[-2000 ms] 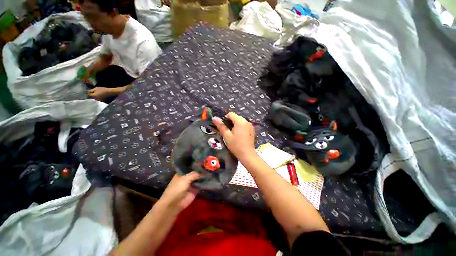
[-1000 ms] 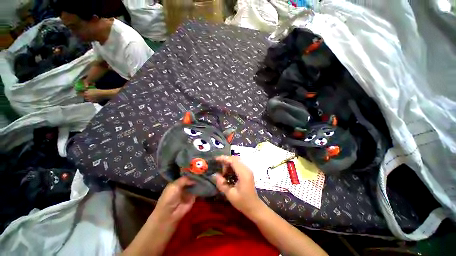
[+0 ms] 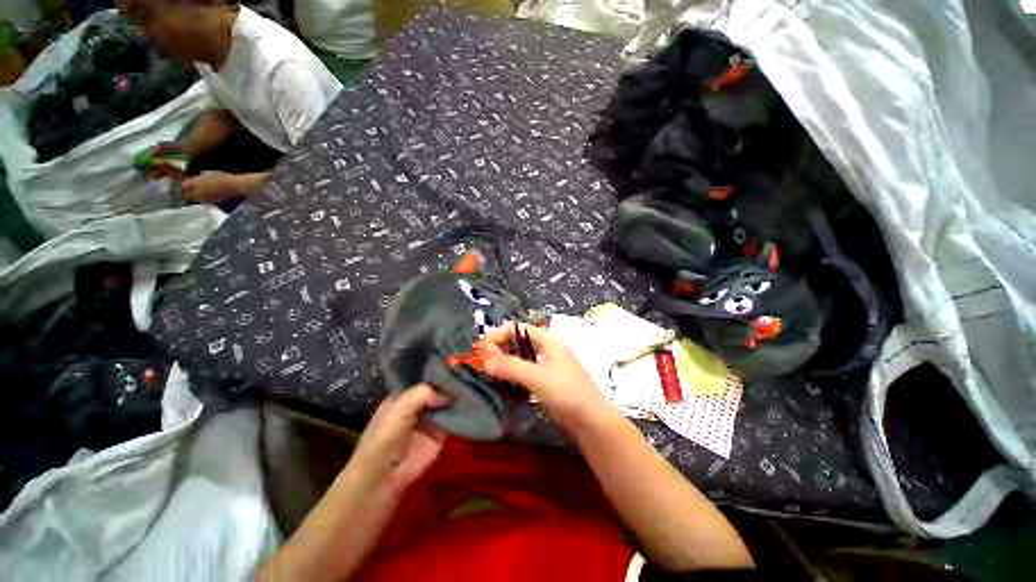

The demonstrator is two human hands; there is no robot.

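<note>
A grey plush bag (image 3: 426, 318) with a cat-like face, an orange ear and an orange-red patch is held over the near edge of the dark printed cloth. My left hand (image 3: 400, 438) grips its lower edge, thumb on top. My right hand (image 3: 539, 370) is at the orange-red patch on its right side and covers part of the face. A small dark pointed item (image 3: 524, 342) shows between my right fingers; it may be snips, but I cannot tell.
A pile of black-grey bags (image 3: 755, 307) lies at the right beside a big white sack (image 3: 909, 182). Printed paper (image 3: 702, 418) with a red item (image 3: 668, 375) lies right of my hands. A person (image 3: 267, 80) sits across at the left, near open sacks of bags (image 3: 170, 233).
My right hand has moved up from the bag's lower right edge to the orange-red patch. The bag has turned, and less of its face shows. The view has shifted slightly.
</note>
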